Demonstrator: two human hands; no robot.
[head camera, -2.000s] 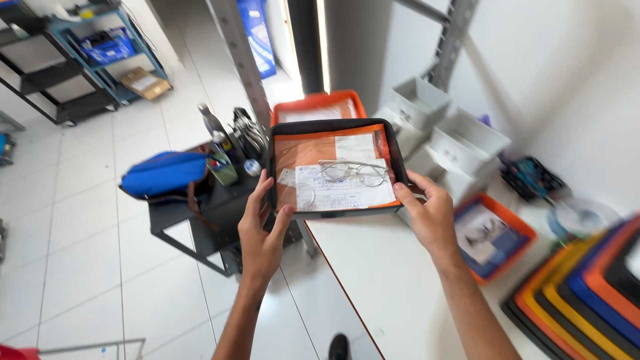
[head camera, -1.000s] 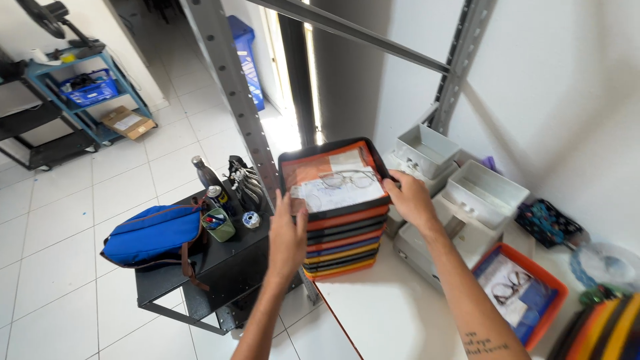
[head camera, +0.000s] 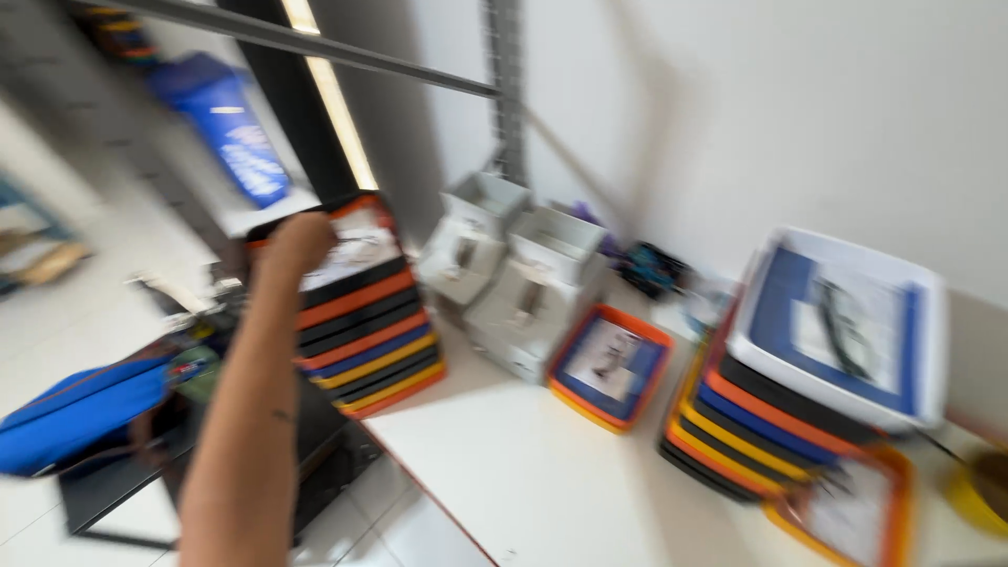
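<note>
My left hand (head camera: 303, 235), blurred, is at the left side of the top black tray (head camera: 364, 272) of a tall stack. Its fingers are hidden, so its grip cannot be made out. That tray holds papers and eyeglasses on an orange lining; black, orange, blue and yellow trays are stacked beneath. My right hand is out of view. An orange tray (head camera: 665, 340) with a blue lining, paper and glasses lies on the white table. Farther right, a white tray (head camera: 937, 354) with paper and dark glasses tops another colored stack (head camera: 756, 417).
Two grey-white devices (head camera: 524, 307) with open boxes on top stand beside the tall stack, near the wall. A metal shelf bar (head camera: 378, 67) crosses above. A blue bag (head camera: 87, 409) rests at left. At lower right are an orange-rimmed tray (head camera: 898, 504) and a yellow container (head camera: 972, 504).
Two seconds ago both hands held the black tray; one second ago it was on the stack with both hands at its sides. My right hand has left the view, which has swung right.
</note>
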